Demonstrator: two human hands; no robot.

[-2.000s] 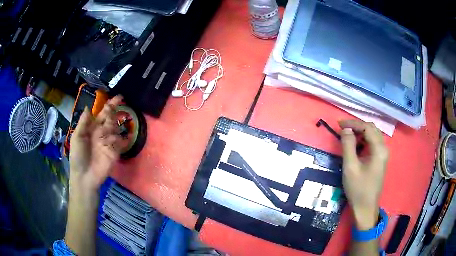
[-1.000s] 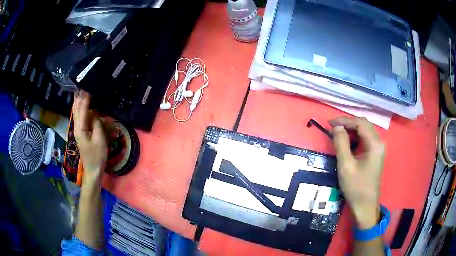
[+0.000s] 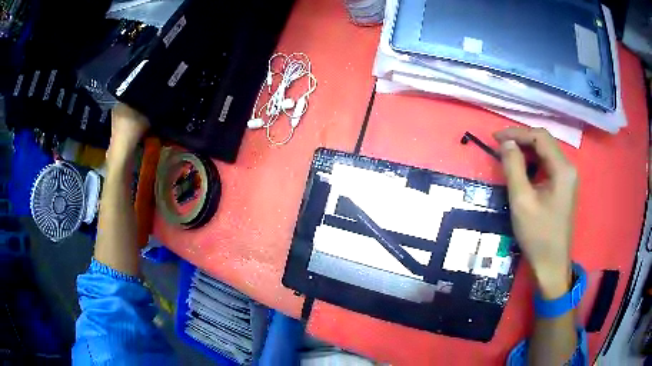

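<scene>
The opened tablet lies on the red mat, inside up, with silver-white areas, a black frame and a dark diagonal internal flex cable. My right hand is above its right edge and pinches a thin dark flex cable between thumb and finger; the cable's small hooked end sticks out to the left. My left hand reaches to the far left, at the edge of the dark stacked slabs; its fingers are hidden under or behind them, so its grip cannot be seen.
A blue-grey back cover lies on white papers at the upper right. White earphones lie left of centre. A tape roll, a small fan and a blue bin of papers are at left. A black bar lies lower right.
My left hand has moved from above the tape roll up to the dark slabs, its fingers now hidden. My right hand still holds the flex cable. The camera view has shifted a little.
</scene>
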